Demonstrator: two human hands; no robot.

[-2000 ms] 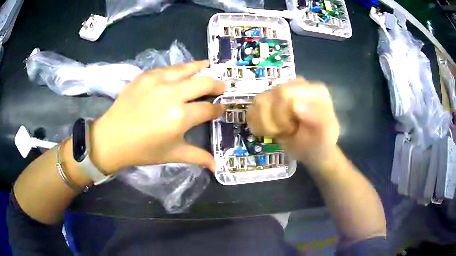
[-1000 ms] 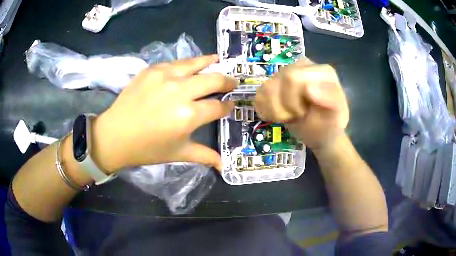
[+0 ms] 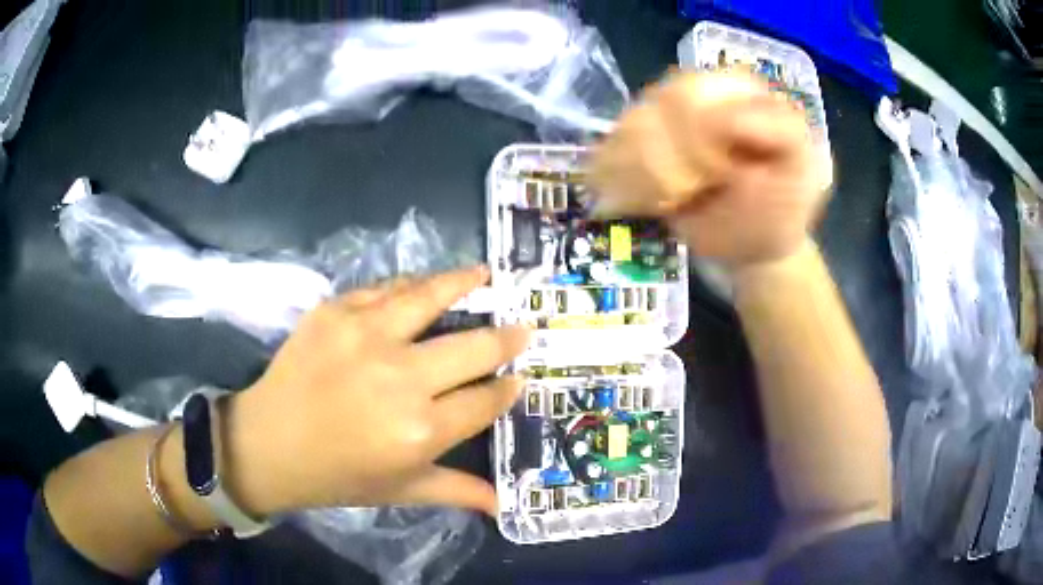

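Note:
Two open power strip housings lie end to end in front of me, the upper one and the lower one. Green circuit boards, yellow blocks, blue parts and brass strips show inside both. My left hand lies at their left edges, fingers spread, fingertips touching the rims near the joint and the lower housing's side. My right hand is a blurred, curled fist over the upper right part of the upper housing. It covers part of the interior; whether it holds a tool cannot be seen.
A third open housing lies at the upper right beside a blue tray. Bagged cords lie at the top and left, with white plugs. Stacked power strips with bagged cords stand at the right.
Both housings and the bagged cords now appear lower in view. My right hand has moved from the lower housing up to the upper one. My left hand remains at the left edges.

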